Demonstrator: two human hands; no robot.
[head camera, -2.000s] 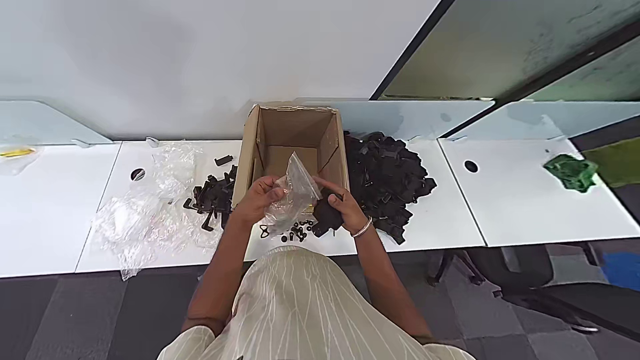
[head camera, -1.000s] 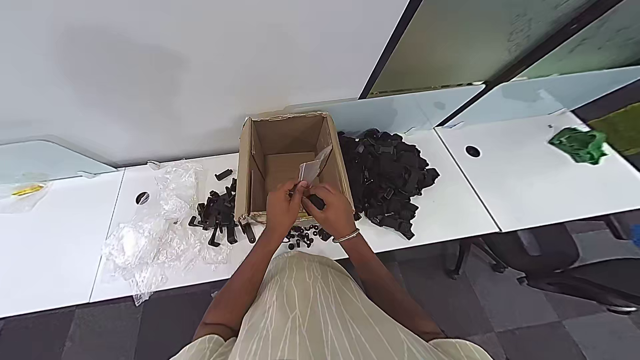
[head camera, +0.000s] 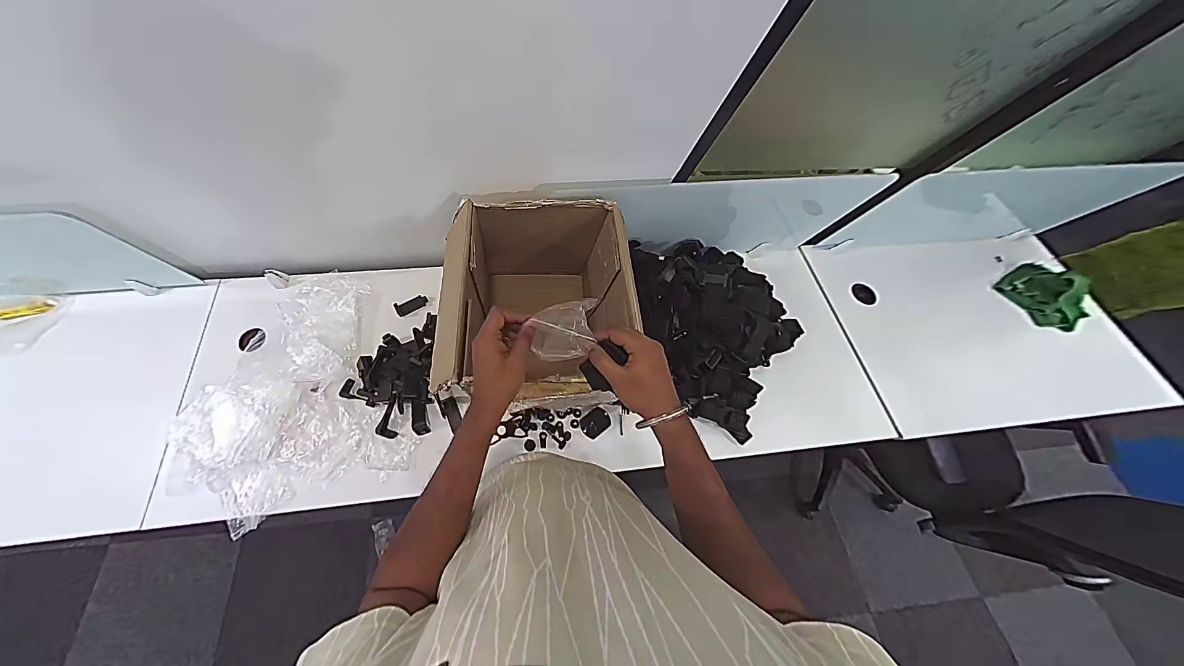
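Over the front of an open cardboard box (head camera: 455, 277), my left hand (head camera: 499, 365) pinches one edge of a clear plastic bag (head camera: 560, 335). My right hand (head camera: 640, 375) grips the bag's other edge together with a black plastic part (head camera: 601, 375). The bag is stretched between both hands, with its mouth edge running straight across. Small black parts (head camera: 546, 427) lie on the white table just in front of the box. A large pile of black parts (head camera: 712, 324) lies right of the box, and a smaller pile of black parts (head camera: 400, 375) is to its left.
Crumpled clear plastic bags (head camera: 268, 407) cover the table at the left, some hanging over its front edge. A green plastic bag (head camera: 1045, 294) lies on the white table (head camera: 980, 370) at the right. Low glass dividers (head camera: 740, 217) stand behind, and black office chairs (head camera: 962, 481) are below at the right.
The hands have moved apart, and the clear bag, bunched between them one second ago, is now spread out. A black part shows in my right hand in both this frame and the previous one.
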